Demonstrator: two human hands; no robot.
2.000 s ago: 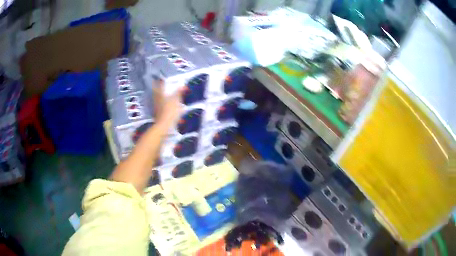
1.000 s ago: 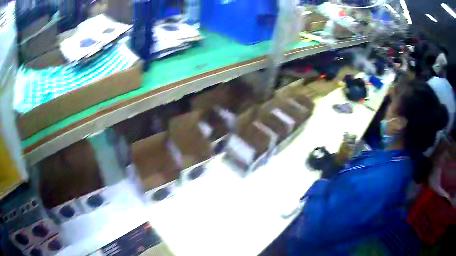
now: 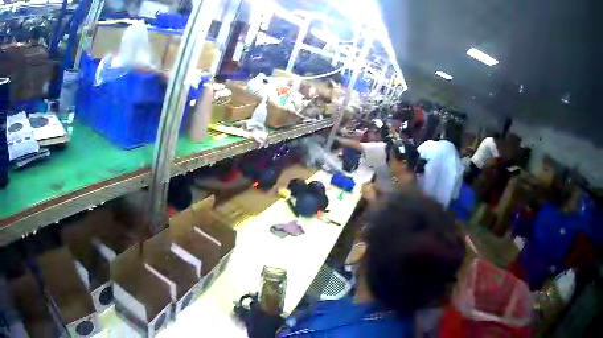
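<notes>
Neither of my hands is in the picture. Nearest in front of me, open retail boxes [image 3: 142, 284] stand in a row on the white bench [image 3: 254, 254], their brown inner flaps up and dark round pictures low on their fronts. A black bundle [image 3: 248, 307], perhaps cables, lies at the bench's lower edge beside a clear jar-like container [image 3: 272, 289]. A crumpled greyish-purple piece [image 3: 287, 229] lies farther along. A dark rounded object [image 3: 309, 198] is beyond it.
A green-topped shelf [image 3: 73, 165] runs above the bench, with a blue bin [image 3: 125, 105], printed cards [image 3: 40, 129] and a metal post [image 3: 173, 109]. A person in blue [image 3: 413, 257] sits close on the right; other people are farther back.
My view has swung right and up, from the stacked boxes, where my left hand was, along the bench to the hall. My left hand has left the picture.
</notes>
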